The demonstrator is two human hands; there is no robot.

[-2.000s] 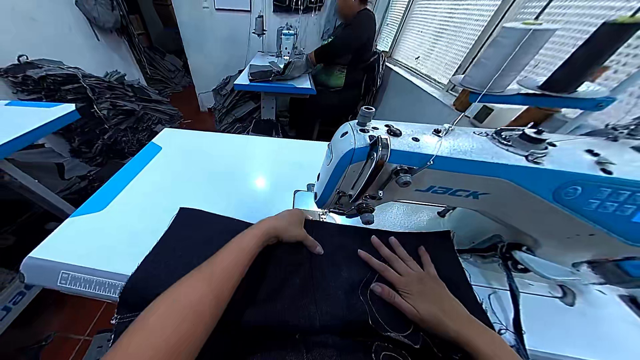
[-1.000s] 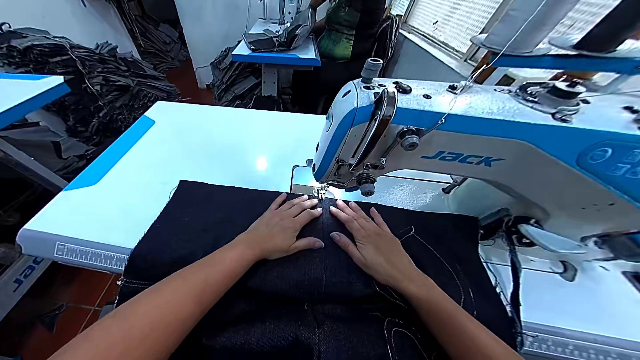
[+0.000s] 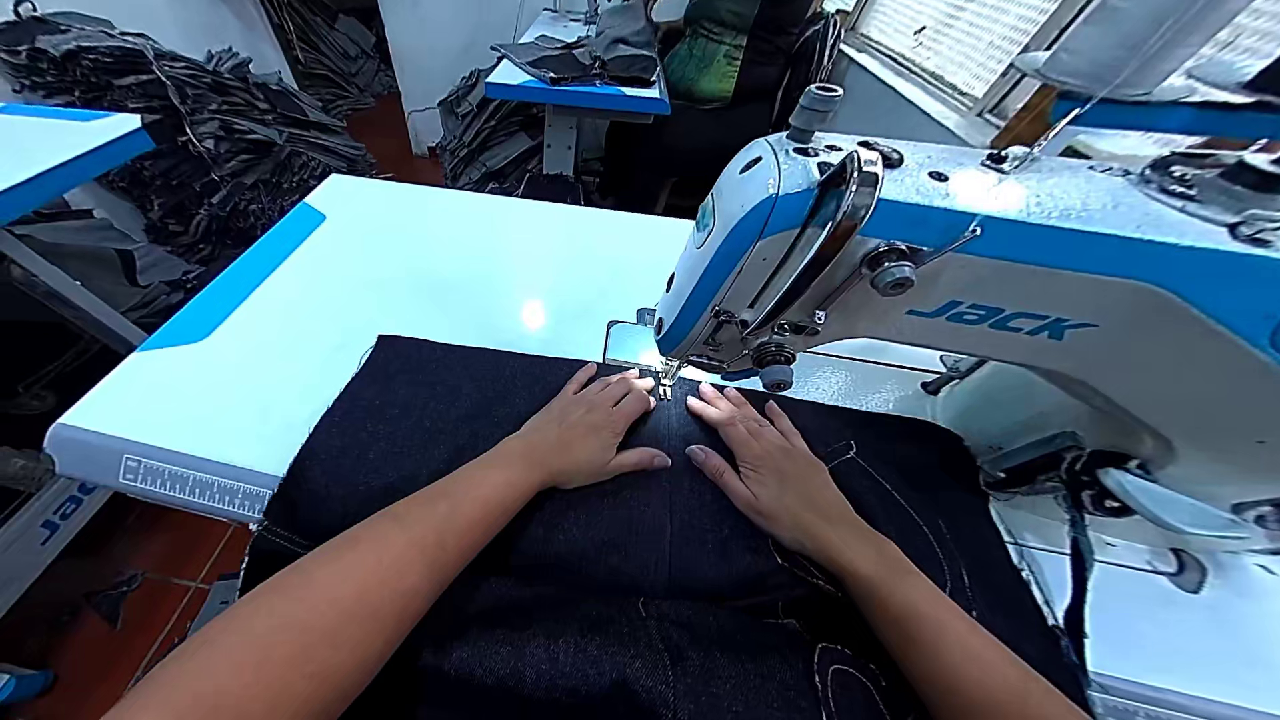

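Dark denim fabric point(image 3: 480, 440) with curved light stitching at its right lies spread over the table and under the presser foot point(image 3: 667, 380) of a Jack sewing machine point(image 3: 960, 250). A vertical seam runs down from the foot between my hands. My left hand point(image 3: 590, 430) rests flat on the denim just left of the foot, fingers slightly apart. To the right of the foot, my right hand point(image 3: 760, 460) presses on the same fabric, its fingertips near the seam. Neither hand grasps anything. The needle tip is too small to make out.
The white sewing table point(image 3: 430, 260) has a printed ruler on its front edge. Behind it stands another table point(image 3: 580, 95) with grey cloth, beside a partly visible person point(image 3: 710, 50). Piles of dark cut fabric point(image 3: 200, 140) lie at the left. A thread cone point(image 3: 1130, 50) stands upper right.
Two seconds ago my right hand lay farther right on the denim; it has moved left, near the presser foot. My left hand has moved from the fabric's upper edge to lie flat beside the foot.
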